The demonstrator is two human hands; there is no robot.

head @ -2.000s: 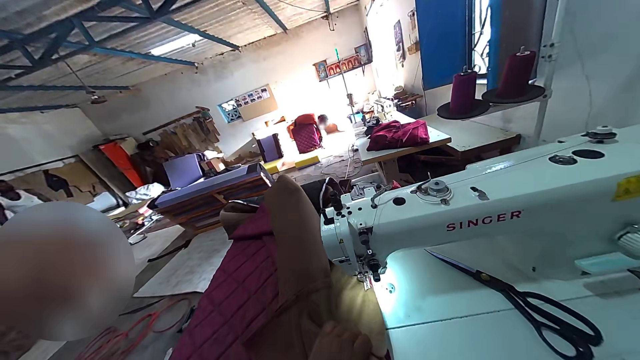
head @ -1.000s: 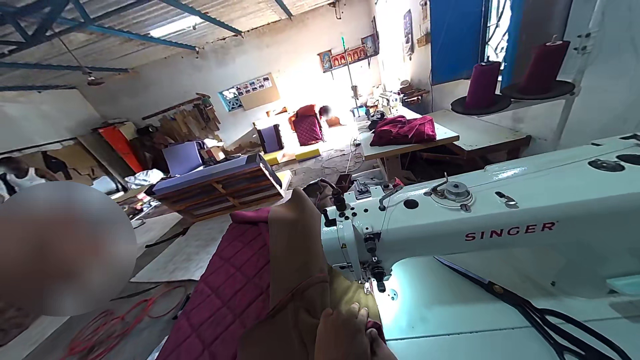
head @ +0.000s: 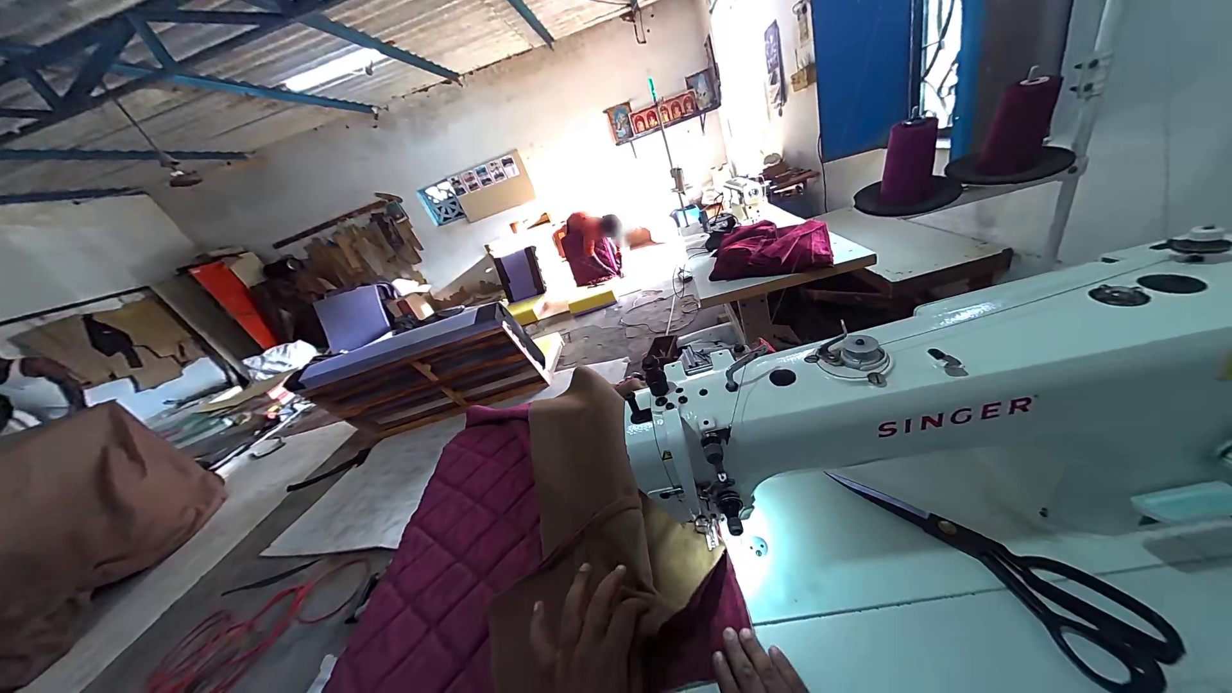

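Observation:
A white Singer sewing machine (head: 962,414) stands at the right, its needle and presser foot (head: 710,529) over the edge of the fabric. Quilted maroon fabric (head: 452,549) with a brown fabric layer (head: 582,462) drapes over the table's left side, and a yellowish piece (head: 679,553) shows by the foot. My left hand (head: 589,626) lies on the brown layer with its fingers apart. At the bottom edge, my right hand (head: 756,664) rests its fingertips on a maroon corner; the rest is cut off. Black-handled scissors (head: 1020,573) lie on the machine bed.
Two maroon thread cones (head: 910,159) stand on a rack at the back right. Farther off are a table with maroon fabric (head: 775,248), a wooden-framed padded piece (head: 423,375) and a person (head: 587,241) bending over maroon fabric. Red cord (head: 241,626) lies on the floor at lower left.
My hands, close together near the foot a second ago, are now apart: the left on the brown layer, the right at the maroon corner. A maroon flap now shows beside the yellowish piece.

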